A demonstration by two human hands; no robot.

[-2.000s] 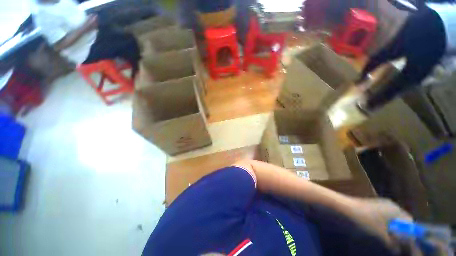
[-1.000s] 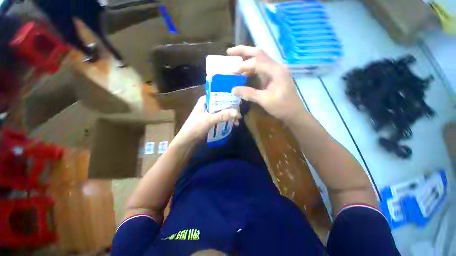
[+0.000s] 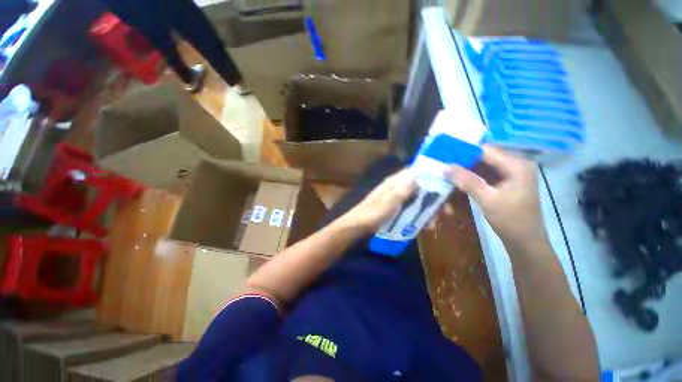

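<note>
A blue and white retail box (image 3: 425, 195), printed with dark plugs, is held tilted between both hands above my lap. My left hand (image 3: 389, 200) grips its lower left side. My right hand (image 3: 502, 186) holds its upper right side near the white top end. A row of retail boxes (image 3: 532, 93) stands on the white table, just beyond my right hand. A tangled heap of black cables (image 3: 636, 231) lies on the table at the right. Part of another blue and white box pile (image 3: 647, 375) shows at the lower right edge.
An open carton (image 3: 196, 205) on the floor holds a brown inner carton with white labels. An open carton (image 3: 340, 153) with a dark mass stands behind it. Red stools (image 3: 56, 265) are at the left, other cartons lower left. A person's legs (image 3: 209, 45) show at the top.
Since one second ago, the view has shifted; the box has tilted and sits nearer the table's row of boxes in view. Both hands still hold it.
</note>
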